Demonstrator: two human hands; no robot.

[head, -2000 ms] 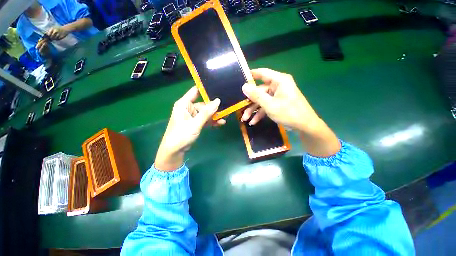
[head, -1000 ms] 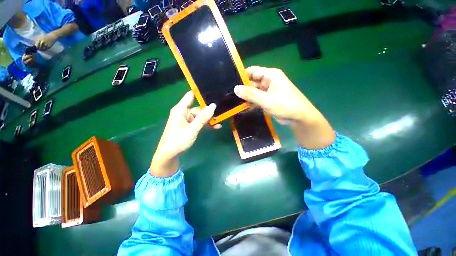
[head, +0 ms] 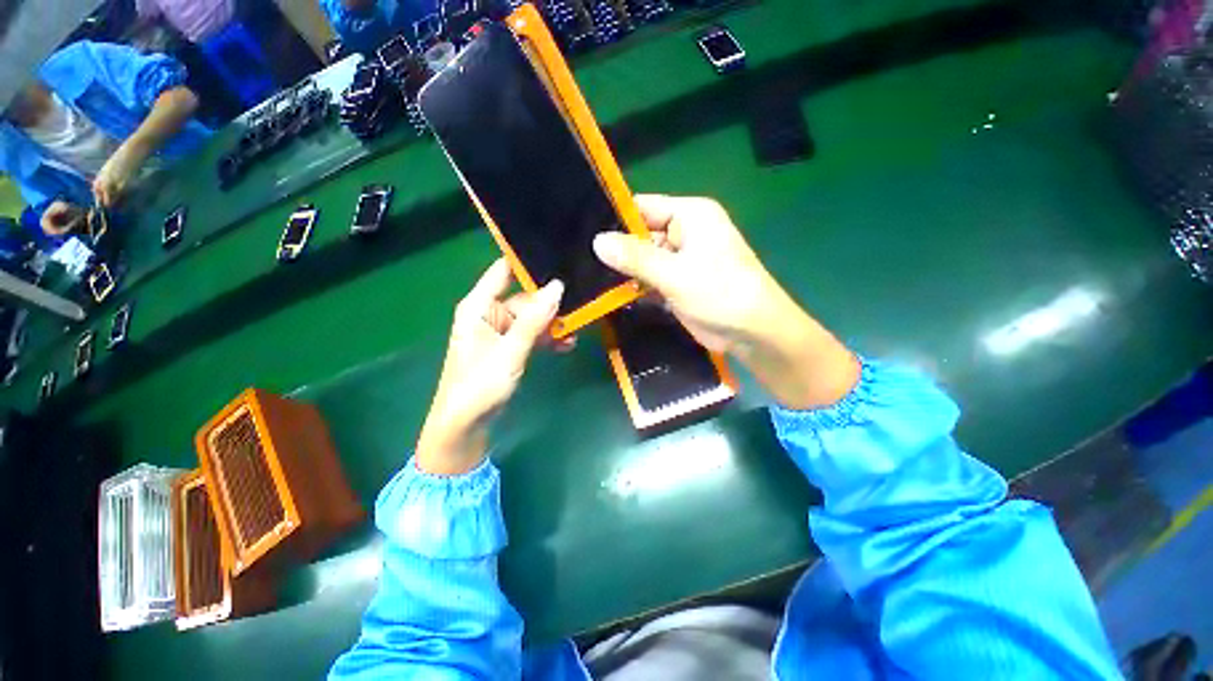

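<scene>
A glossy black phone unit stands tilted out of an orange frame; its upper left part sticks out past the frame, its lower end is still within it. My left hand grips the lower left corner, thumb on the front. My right hand holds the right side, thumb on the black face, fingers behind. Below and partly behind the frame, a stack of loaded orange frames with black glass on top lies on the green bench.
At left stand a tall orange frame stack, a lower orange stack and a pale ribbed stack. Small devices lie beyond on the green surface. A person in blue works at far left. Silvery bubble wrap is at the right edge.
The black unit has come partly out of the orange frame at its upper left; before, it lay flat inside. Both hands keep their grip. The whole view has shifted slightly.
</scene>
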